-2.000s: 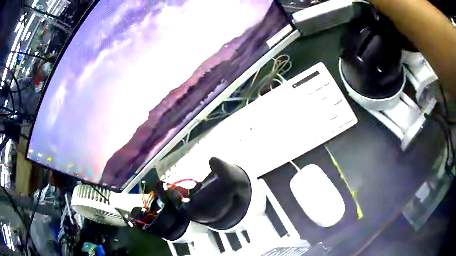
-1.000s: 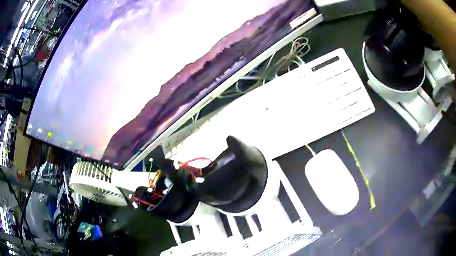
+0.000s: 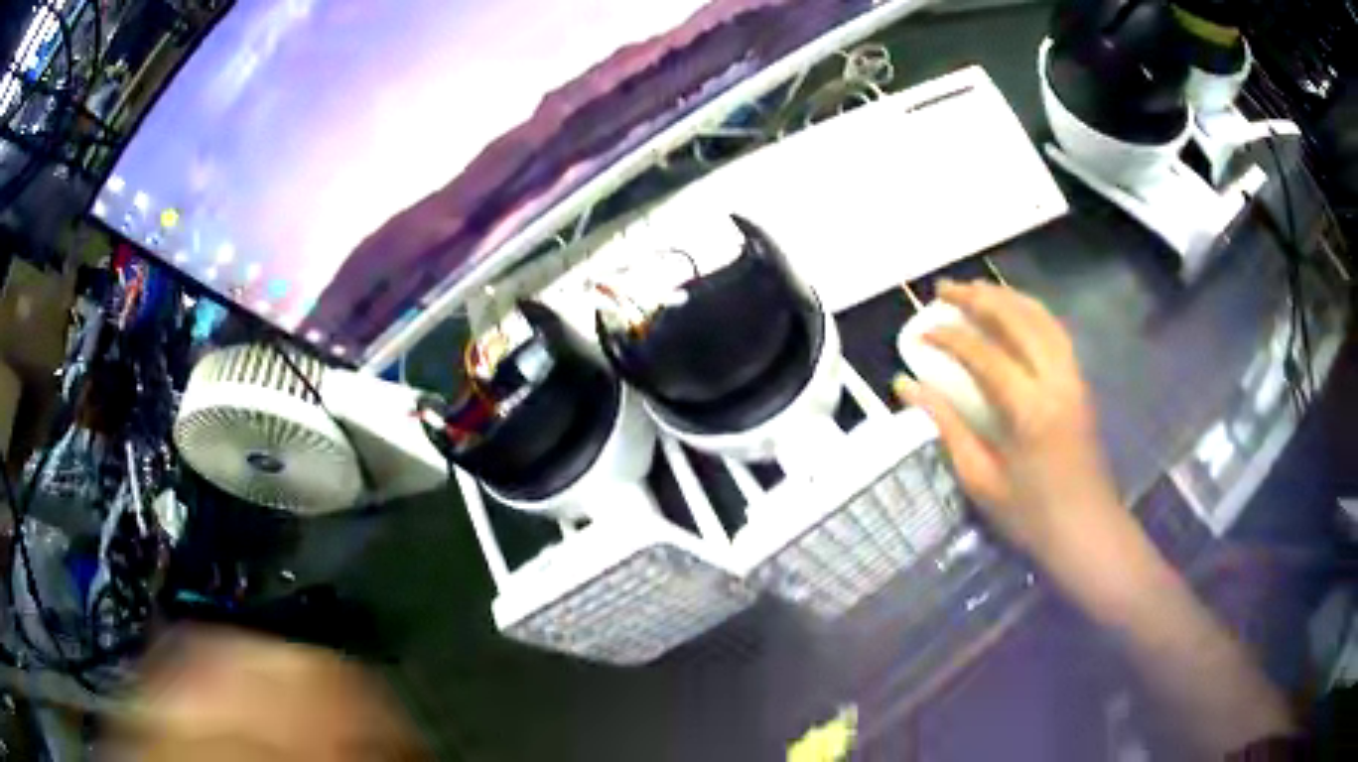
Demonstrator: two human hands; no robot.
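My right hand (image 3: 1028, 410) lies over the white computer mouse (image 3: 953, 365), fingers spread on it. My left hand (image 3: 268, 700) is a blurred shape at the bottom left, cut off by the edge; its fingers cannot be made out. Two open camera heads stand side by side between my hands: a larger black cup (image 3: 722, 350) and a smaller one (image 3: 551, 424) with red and yellow wires showing. Both sit on white base housings (image 3: 856, 521) with grille faces towards me.
The white keyboard (image 3: 923, 194) lies behind the heads, below the monitor (image 3: 447, 164). A white fan (image 3: 268, 432) stands at left beside cluttered cables. More black and white cameras (image 3: 1117, 104) stand at upper right. A yellow piece (image 3: 822, 737) shows at the bottom edge.
My right hand has come onto the mouse. The arm at the upper right is gone from there. My left hand has come into view. The view has shifted, showing more of the base fronts.
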